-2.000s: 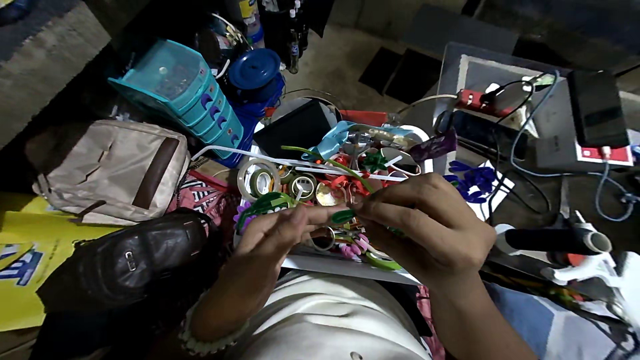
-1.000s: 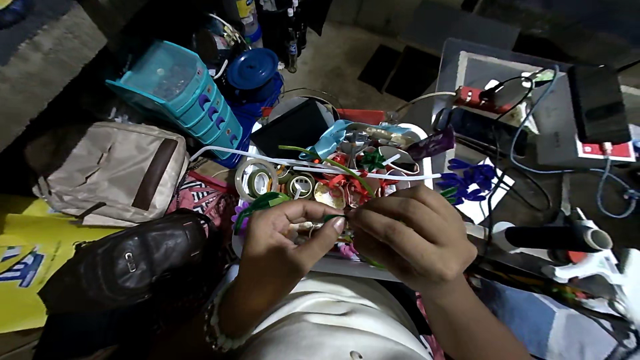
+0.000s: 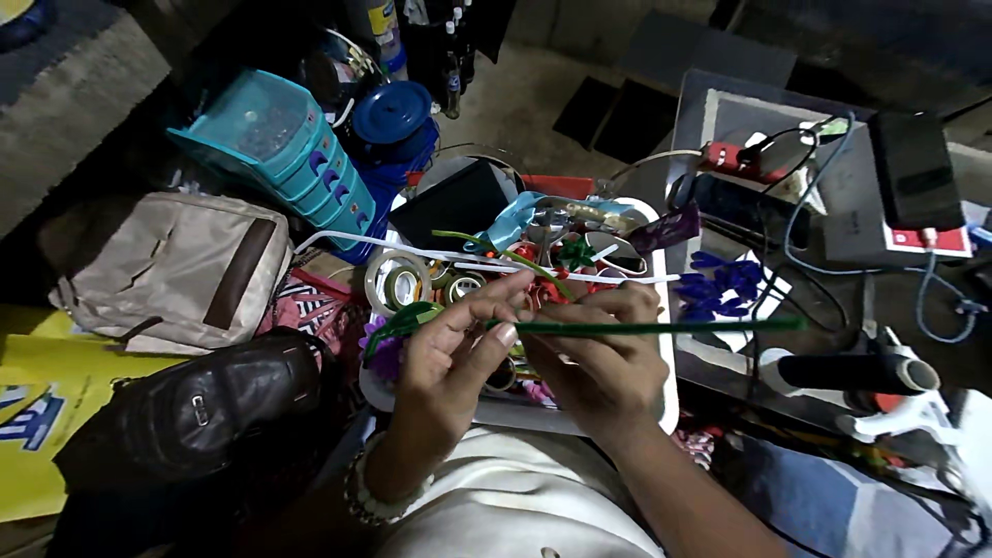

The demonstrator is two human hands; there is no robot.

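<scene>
Between thumb and fingertips, my left hand (image 3: 461, 353) pinches a dark green pipe cleaner (image 3: 697, 328), whose straight length runs right across the front of my right hand (image 3: 608, 353). The right fingers are curled against it close to the left fingertips; their exact hold is partly hidden. A green looped piece (image 3: 403, 322) lies by the left hand's outer side; whether it joins the pipe cleaner is unclear. Under both hands is a white plastic basket (image 3: 668, 387) with tape rolls (image 3: 399, 285), a green bow (image 3: 576, 253) and red pieces. A white pipe cleaner (image 3: 387, 242) lies across it.
At the left are a teal drawer unit (image 3: 310, 170), a beige backpack (image 3: 178, 271) and a dark leather bag (image 3: 201, 411). On the right, purple looped pieces (image 3: 721, 283), a smartphone (image 3: 914, 170), cables, a red power strip (image 3: 725, 159) and a black roll (image 3: 852, 373) lie on a clear box.
The green pipe cleaner now shows as a long straight length reaching right past my right hand; earlier only a short bit showed between the fingers. Both hands remain close together over the basket.
</scene>
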